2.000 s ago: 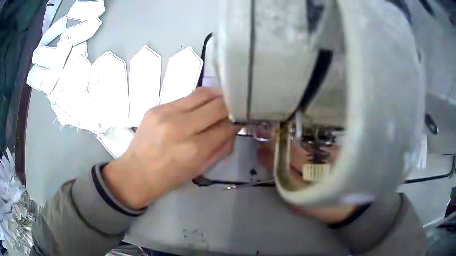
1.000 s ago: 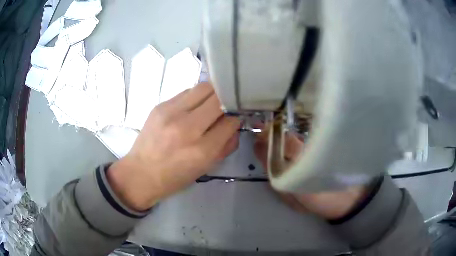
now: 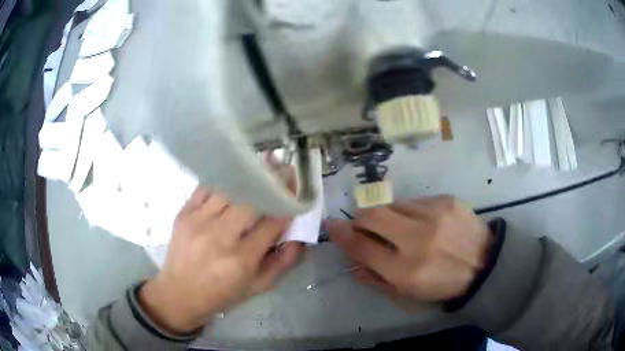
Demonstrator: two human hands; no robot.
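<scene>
A white fabric piece (image 3: 310, 223) lies under the needle area (image 3: 301, 145), partly hidden by the blurred machine guard loop. My left hand (image 3: 223, 253) is at its left side, with thumb and fingers on its edge. My right hand (image 3: 418, 247) is just right of the piece, below the tension knobs, with fingers curled. A thin metal tool (image 3: 322, 281) sticks out to the left from under its fingers. White tabs (image 3: 157, 185) overlap in a row on the left of the table, partly behind the machine head.
The off-white machine head (image 3: 185, 89) blocks the upper middle. Two ribbed cream knobs, a larger one (image 3: 408, 116) and a smaller one (image 3: 373, 194), hang above my right hand. Narrow white strips (image 3: 538, 134) lie at right. White scraps (image 3: 34, 301) are at lower left.
The view has shifted, so the guard loop appears farther left and the knobs and strips show clearly. My hands have moved lower, away from the needle, and the white piece between them is now visible.
</scene>
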